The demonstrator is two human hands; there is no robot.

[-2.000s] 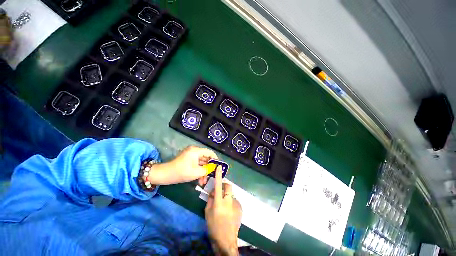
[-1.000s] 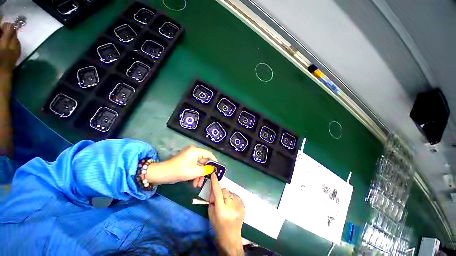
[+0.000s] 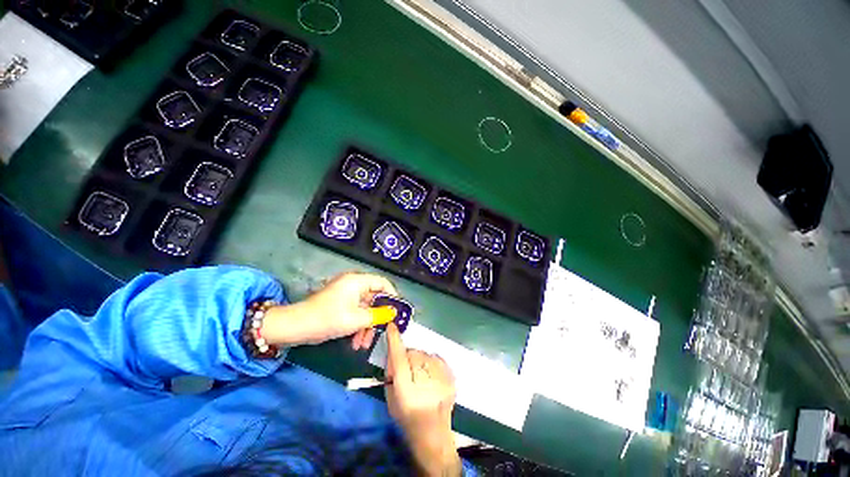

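My left hand [image 3: 340,309] holds a black rounded-square housing [image 3: 403,311] between its fingers. A yellow finger cot covers one of its digits. My right hand [image 3: 421,384] has its index finger extended against the housing's lower edge. A slim pale-ended stick [image 3: 365,383] juts out to the left of the right hand; tweezers or a similar tool, mostly hidden by the fingers. Just above the hands lies a black foam tray [image 3: 518,300] with housings in nearly all pockets and one empty pocket at its lower right end. A white strip [image 3: 480,384] lies right of my right hand.
A second foam tray [image 3: 130,192] with housings lies at the left, another [image 3: 102,42] at the top left beside white paper [image 3: 37,93]. A parts sheet [image 3: 592,349] with small dark pieces lies right. Clear blister trays [image 3: 727,345] stand beyond a blue item [image 3: 661,410]. A marker [image 3: 589,125] lies on the back ledge.
The whole view has shifted slightly. The housing stays in my left hand and my right index finger stays at it. Another person's hand at the far left is gone from view.
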